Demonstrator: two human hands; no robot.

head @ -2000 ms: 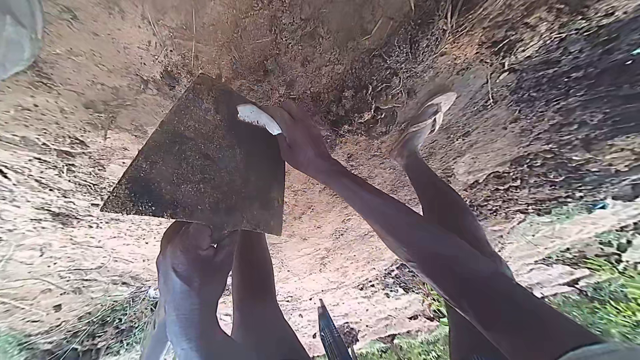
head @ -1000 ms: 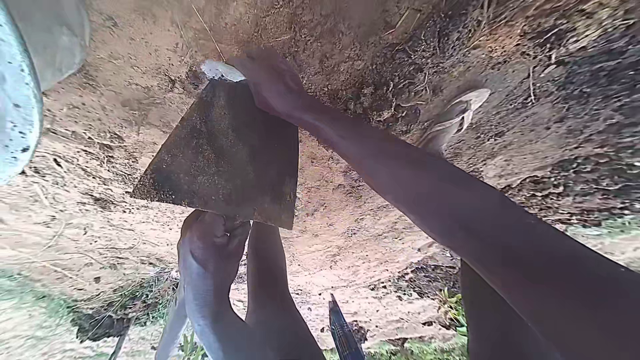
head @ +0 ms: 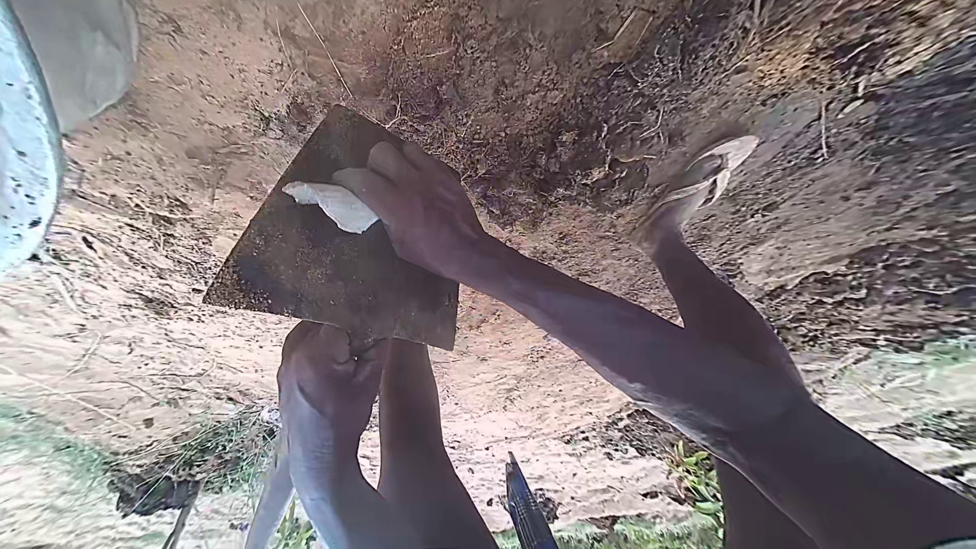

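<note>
A dark, rust-specked flat metal plate (head: 328, 259), wider at its lower edge, stands out over the soil left of centre. My left hand (head: 328, 354) is closed at its lower edge; what the fingers grip there is partly hidden behind the plate. My right hand (head: 423, 206) lies over the plate's upper right part and holds a pale, whitish flat piece (head: 335, 206) with a ragged edge against its face. I cannot tell the material of this piece.
Bare soil with roots surrounds a foot in a sandal (head: 709, 175) at the right. Pale rounded containers (head: 27, 145) stand at the upper left edge. A dark pointed object (head: 526, 503) is at the bottom. Green plants (head: 698, 480) grow at the lower right.
My right hand and the whitish piece have moved from the plate's upper tip down onto the middle of its face. The left hand keeps its place at the lower edge.
</note>
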